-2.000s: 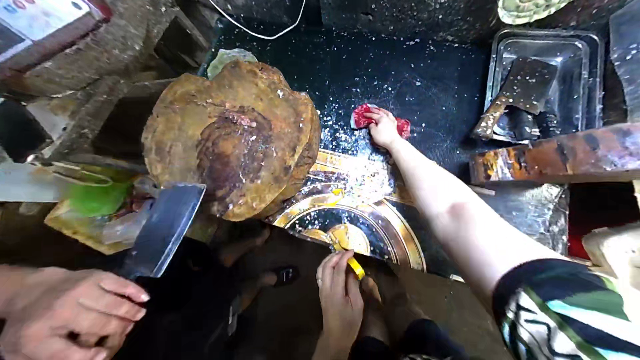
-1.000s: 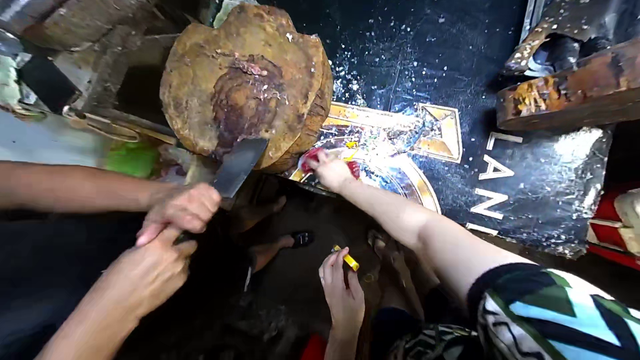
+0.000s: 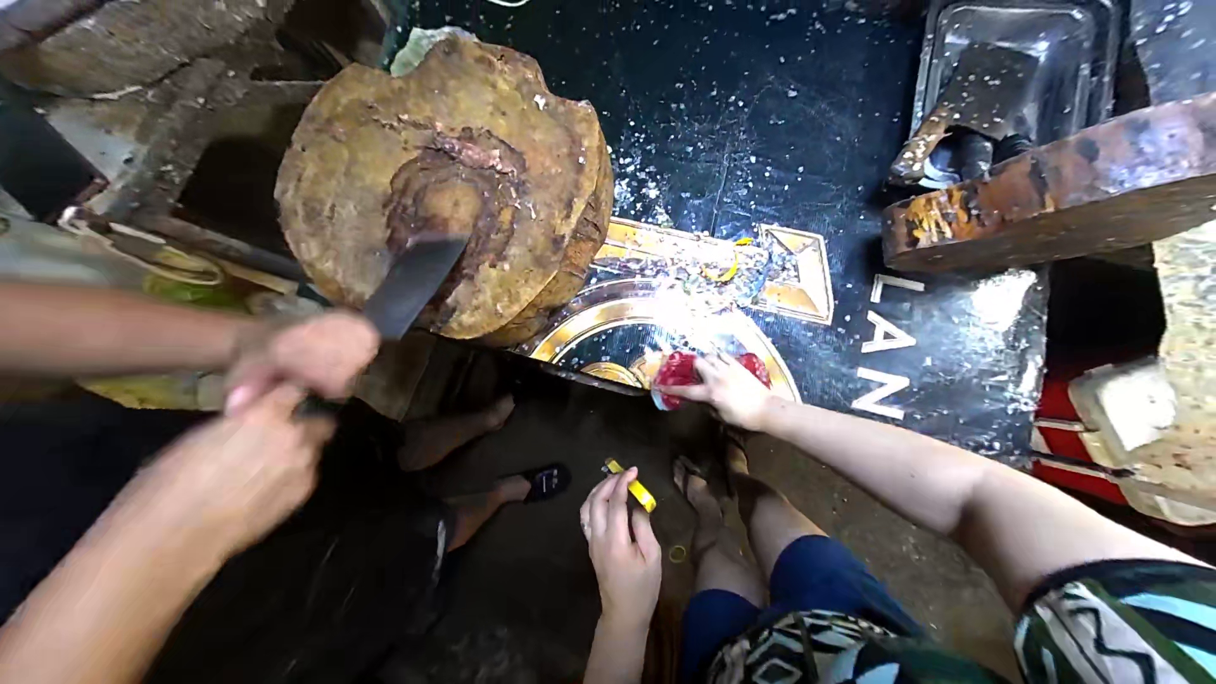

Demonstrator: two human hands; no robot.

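My right hand (image 3: 730,388) presses a wet-looking red cloth (image 3: 676,376) onto the near edge of a dark printed tabletop (image 3: 760,114), beside a gold design. Pale crumbs and bits are scattered over that surface, and a yellow band (image 3: 730,262) lies among them. Below the edge, over the floor, my left hand (image 3: 622,546) holds a small yellow object (image 3: 635,488) with a dark end, its kind unclear. A round wooden chopping block (image 3: 361,180) stands left of the cloth, with reddish residue in its worn middle.
At left, a co-worker's two hands (image 3: 285,370) grip a knife (image 3: 414,285), blurred, its blade over the block's near side. A cleaver (image 3: 988,85) rests in a metal tray (image 3: 1073,28) behind a thick wooden slab (image 3: 1054,190). Legs and feet show below.
My right hand has moved the red cloth from farther back on the tabletop to its near edge. The co-worker's knife has come over the block, and both their hands are now together at its handle.
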